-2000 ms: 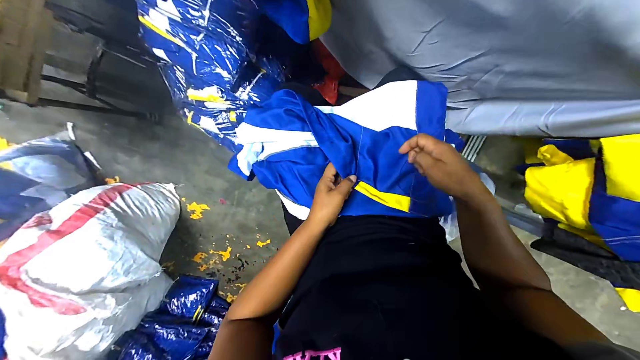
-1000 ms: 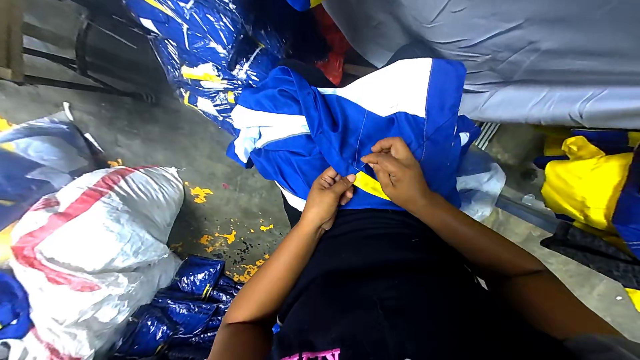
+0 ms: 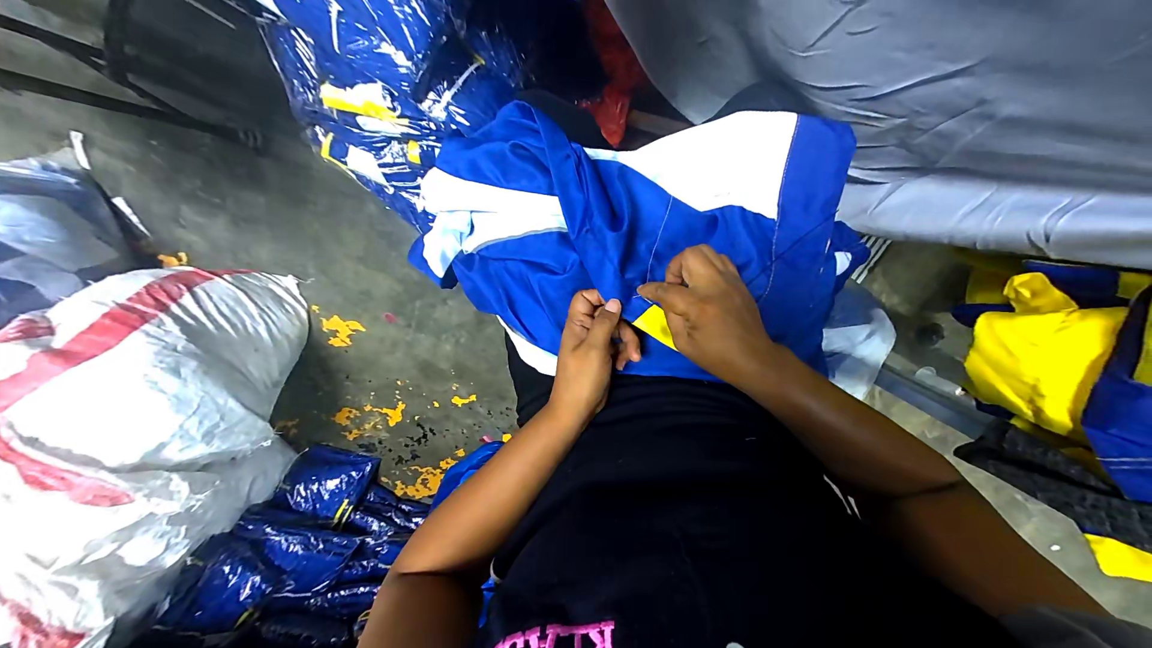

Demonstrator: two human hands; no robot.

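A blue garment (image 3: 531, 270) with white panels and a yellow strip (image 3: 654, 326) lies across my lap. My left hand (image 3: 594, 346) pinches the blue fabric with thumb and forefinger, just left of the yellow strip. Close beside it, my right hand (image 3: 715, 310) has thumb and forefinger pressed together above the strip, at the cloth. Whether a thread or something else small is between those fingertips is too fine to tell.
Clear plastic bags of blue goods (image 3: 387, 81) stand ahead. A white woven sack (image 3: 162, 378) with red stripes and blue wrapped packets (image 3: 297, 549) are at left. Grey cloth (image 3: 972, 117) hangs at upper right, above yellow and blue fabric (image 3: 1035, 355). Yellow scraps (image 3: 342, 329) dot the concrete floor.
Two seconds ago my right hand was raised over the garment's right side, apart from the left. It has moved left, close to my left hand, which stays at the blue cloth.
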